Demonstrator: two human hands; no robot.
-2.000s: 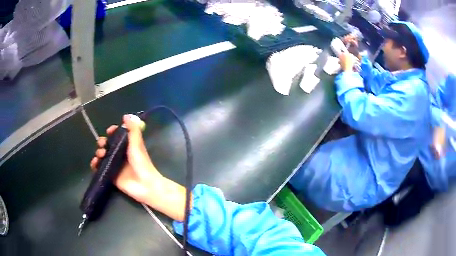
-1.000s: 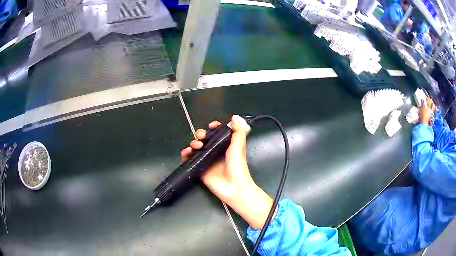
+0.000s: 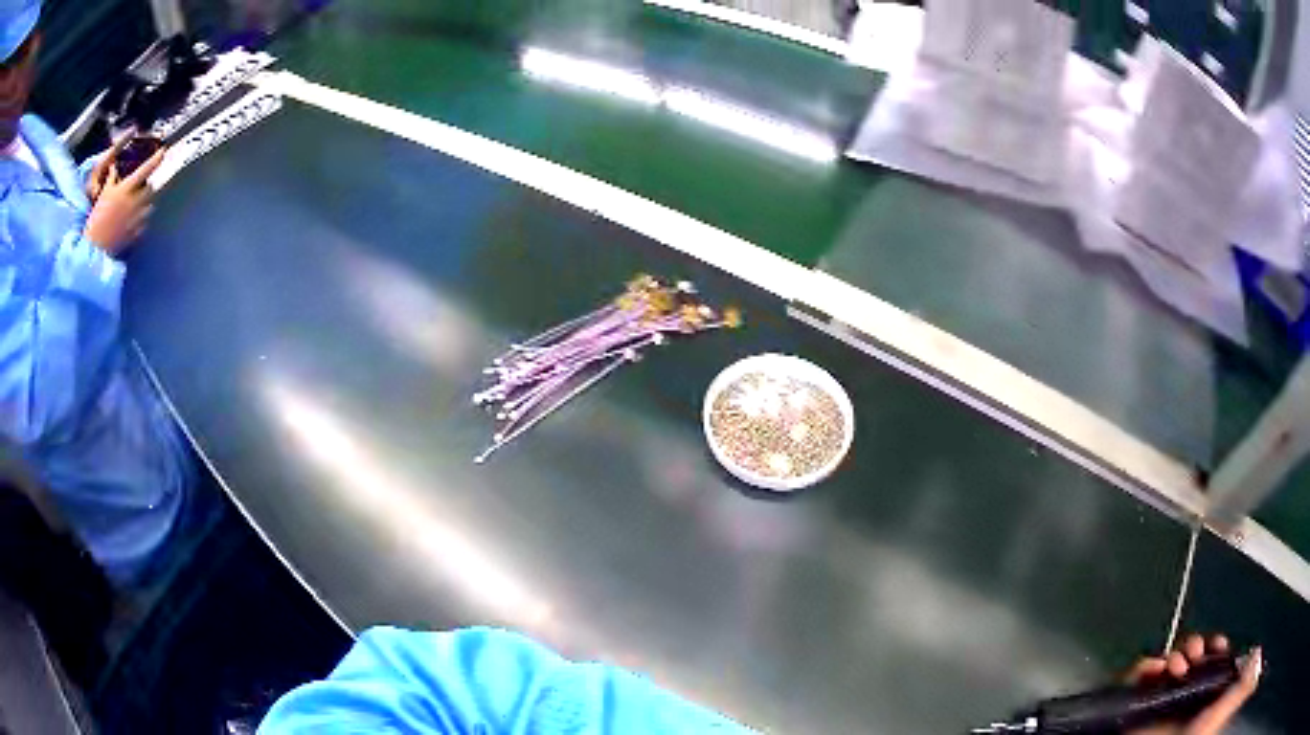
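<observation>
My right hand (image 3: 1207, 695) is at the bottom right corner, partly cut off, closed around a black electric screwdriver (image 3: 1128, 708). The driver lies nearly level, its thin silver bit pointing left. A blue sleeve (image 3: 489, 689) of mine reaches in at the bottom; my left hand is not in view. A round white dish (image 3: 736, 470) full of tiny screws sits on the dark bench. Left of it lies a loose bundle of purple-grey cable leads (image 3: 575, 359) with yellowish ends.
A pale metal rail (image 3: 690, 247) runs behind the bench, with the green conveyor beyond. White slotted pieces (image 3: 1178, 151) stand on white sheets across it. A post (image 3: 1264, 460) rises at the right. A person in a blue smock (image 3: 65, 302) holds a dark item at the left.
The view has swung left, bringing the whole dish, the cable bundle and another person into view. My right hand, still holding the screwdriver, now appears at the bottom right; a blue sleeve shows at the bottom.
</observation>
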